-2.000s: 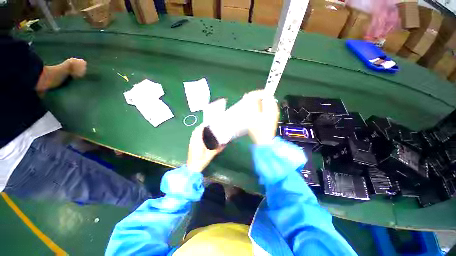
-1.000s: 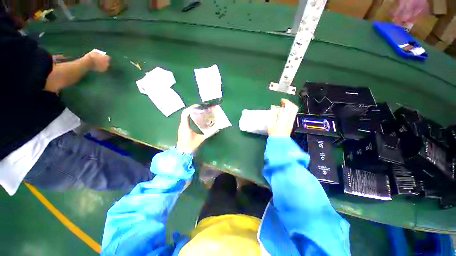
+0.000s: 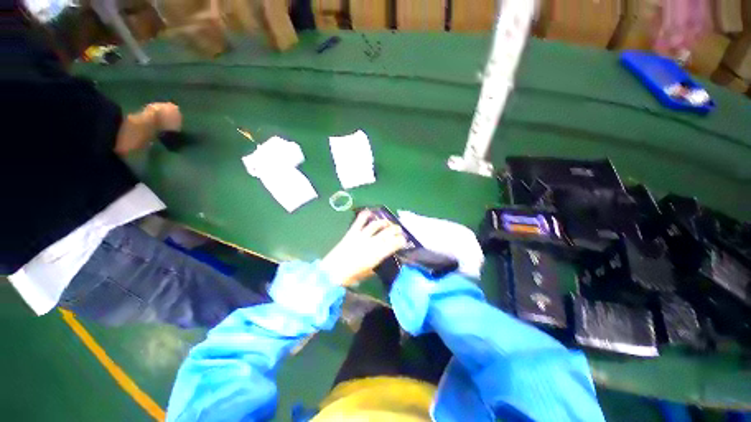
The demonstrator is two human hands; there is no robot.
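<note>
A black box (image 3: 426, 257) is above the bench's near edge, blurred and tilted. My left hand (image 3: 369, 243) is shut on its left end. My right sleeve reaches the box from below, but my right hand is hidden behind the box and sleeve. A white wrapped piece (image 3: 451, 239) lies just beyond and right of the box. Its contents cannot be seen.
White leaflets (image 3: 282, 175), a single white sheet (image 3: 352, 159) and a pale ring (image 3: 341, 201) lie beyond my hands. Black boxes (image 3: 539, 284) are heaped at right. A perforated metal upright (image 3: 492, 91) and blue tray (image 3: 665, 81) stand farther back. A person's hand (image 3: 167, 116) is at left.
The opened box in my left hand has moved right and now shows its black outside. The white piece left my right hand and lies on the bench. My right arm has moved left to the box.
</note>
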